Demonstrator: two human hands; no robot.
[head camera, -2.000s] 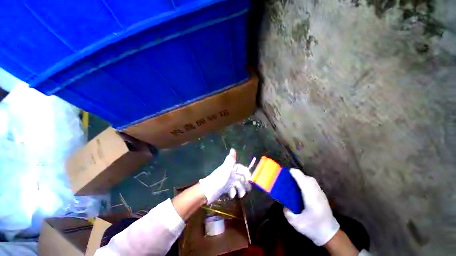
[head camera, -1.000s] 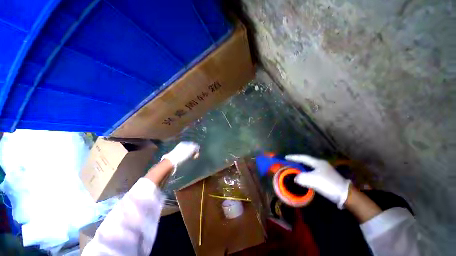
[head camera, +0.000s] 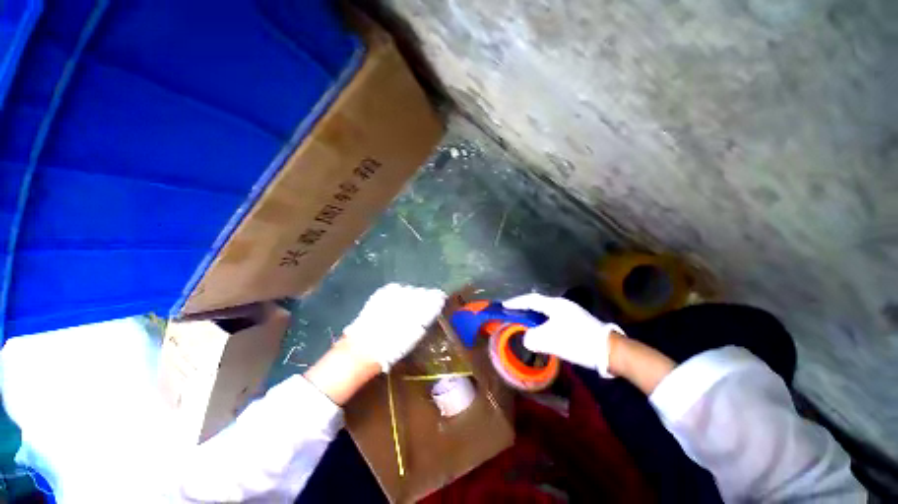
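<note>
My right hand (head camera: 569, 335), in a white glove, grips the tape dispenser (head camera: 475, 321), which has a blue body and an orange-red hub with a tape roll. The dispenser's front end points left, over the upper right edge of an open brown scrap box (head camera: 433, 448). My left hand (head camera: 396, 323), also in a white glove, is at the box's upper left edge, left of the dispenser's front. Its fingers are blurred, and I cannot tell whether they hold anything. A whitish roll (head camera: 454, 395), yellow strips and clear film lie in the box.
Blue bins (head camera: 167, 157) stand at upper left, with a large printed carton (head camera: 325, 197) against them. A small carton (head camera: 212, 369) and white plastic film (head camera: 89, 404) are at left. Yellow tape rolls (head camera: 615, 271) sit by the concrete wall (head camera: 689, 128) at right.
My left hand has moved right, toward the scrap box and the dispenser. The dispenser, earlier held up with its orange end raised, is now lower and farther left over the box. The view has shifted right.
</note>
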